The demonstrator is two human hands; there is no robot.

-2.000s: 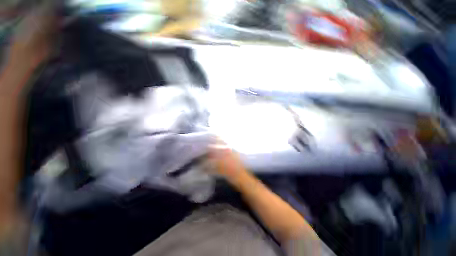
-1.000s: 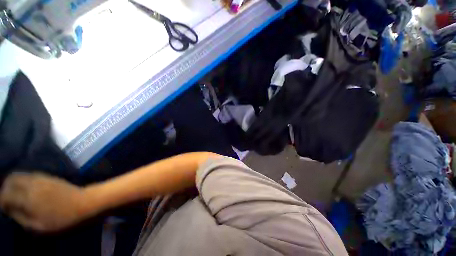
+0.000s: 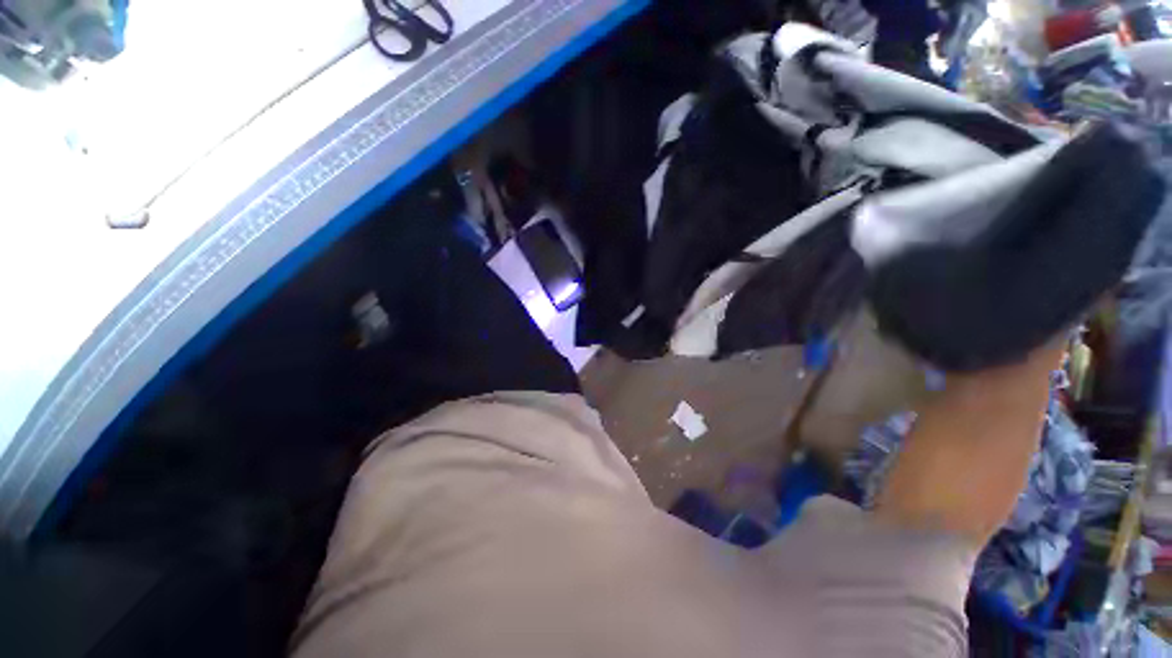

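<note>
A black garment with pale grey sections (image 3: 887,148) stretches up from the dark heap right of the table to my right arm. My right forearm (image 3: 970,444) reaches up at the right. Blurred black cloth (image 3: 1015,264) covers my right hand, so its fingers are hidden; the cloth is raised and bunched around it, as if gripped. My left hand is out of the picture.
The white machine table (image 3: 212,84) with its ruler edge (image 3: 302,186) is at the upper left. Black-handled scissors (image 3: 409,26) lie there. A phone-like dark object (image 3: 550,261) is below the table. Grey-blue cloth (image 3: 1028,553) lies at the right.
The view has swung right. My right arm has moved from the lower left to the right side. The pale grey and black garment is now pulled up there.
</note>
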